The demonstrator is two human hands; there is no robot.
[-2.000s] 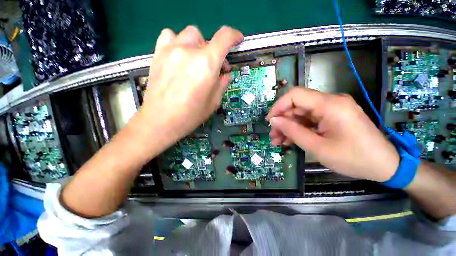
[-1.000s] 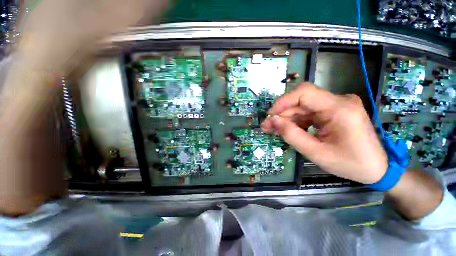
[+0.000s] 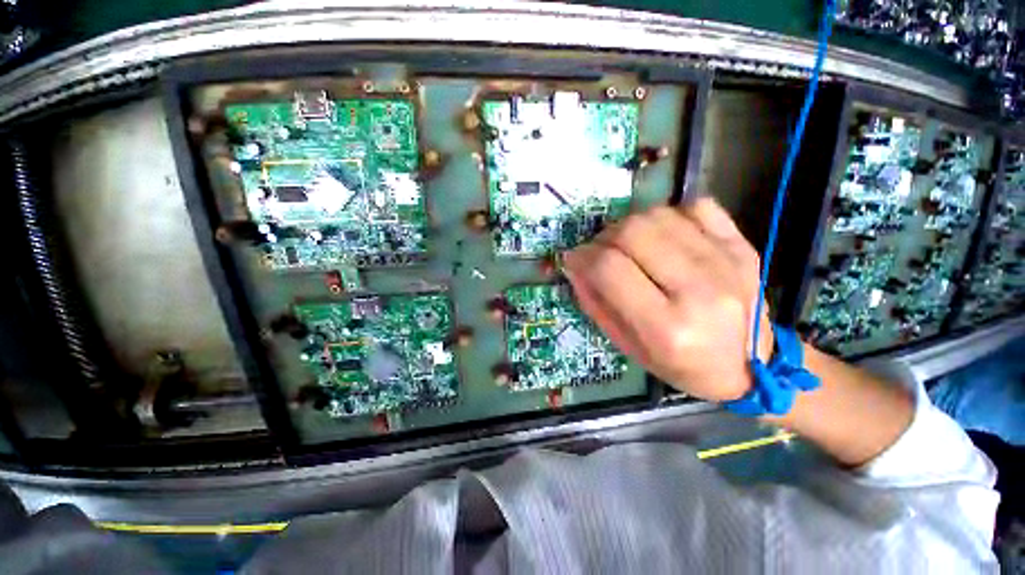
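Observation:
A carrier [image 3: 455,242] with a dark frame holds several green circuit boards. One circuit board [image 3: 326,169] is at its upper left, one [image 3: 388,365] at lower left, one [image 3: 556,163] with a bright glare at upper right. The lower-right circuit board [image 3: 545,354] is partly covered by my right hand. My right hand [image 3: 674,298] is over the carrier's right part, back up, fingers curled downward. Its fingertips are hidden, so whether it holds a part cannot be told. A blue wrist strap [image 3: 776,376] is on this wrist. My left hand is out of the picture.
Another carrier [image 3: 830,242] with boards lies to the right. Conveyor rails [image 3: 337,25] run along the back. Beige line bed [image 3: 135,213] and a ribbed dark rod show at left. A parts pile [image 3: 939,39] is at the far upper right. The blue strap cord [image 3: 794,169] runs upward.
My left hand moved up and left off the carrier and has gone out of view. My right hand has turned back up, hiding its fingertips. The view has shifted, and the carrier appears larger and further left.

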